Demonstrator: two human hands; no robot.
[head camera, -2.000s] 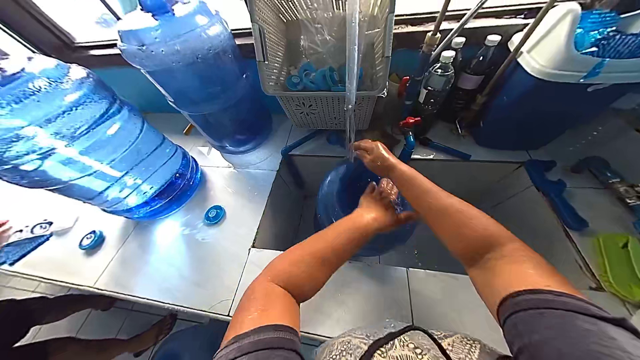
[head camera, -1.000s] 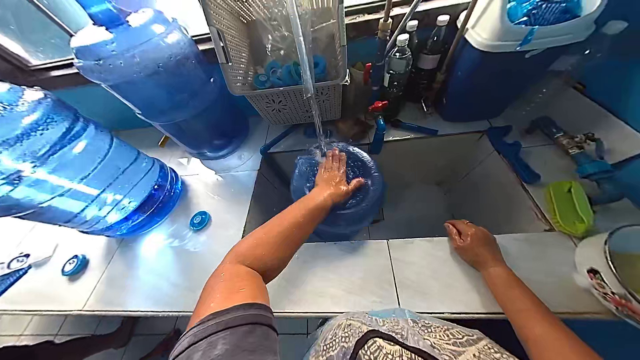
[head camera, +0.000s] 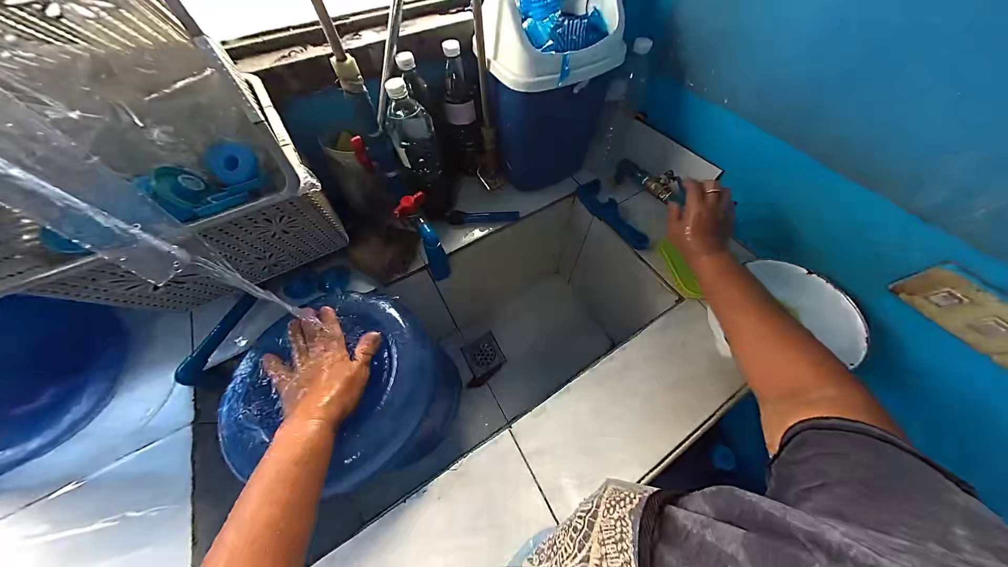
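Note:
A blue plastic water jug (head camera: 409, 394) stands in the tiled sink (head camera: 543, 323) with its round end up. My left hand (head camera: 323, 366) lies flat on that end, fingers spread, while water runs onto the fingers and the jug from the upper left. At the far right of the sink, my right hand (head camera: 701, 220) reaches over to a metal valve (head camera: 660, 186) on a pipe; its fingertips are partly hidden, so its hold on the valve is unclear. Just below that hand is a green scrubber or sponge (head camera: 680, 269). A red-handled faucet (head camera: 425, 228) stands behind the sink.
A grey plastic basket (head camera: 268, 244) with blue caps sits at the left, near another blue jug (head camera: 55, 378). Behind the sink are several bottles (head camera: 413, 130) and a blue-and-white bin (head camera: 543, 102). A white enamel basin (head camera: 819, 307) sits at the right, and a blue tool (head camera: 614, 216) lies on the rim.
Both hands were on the jug two seconds ago. My right hand then rested on the sink's front edge and has since moved to the valve. The view has swung right.

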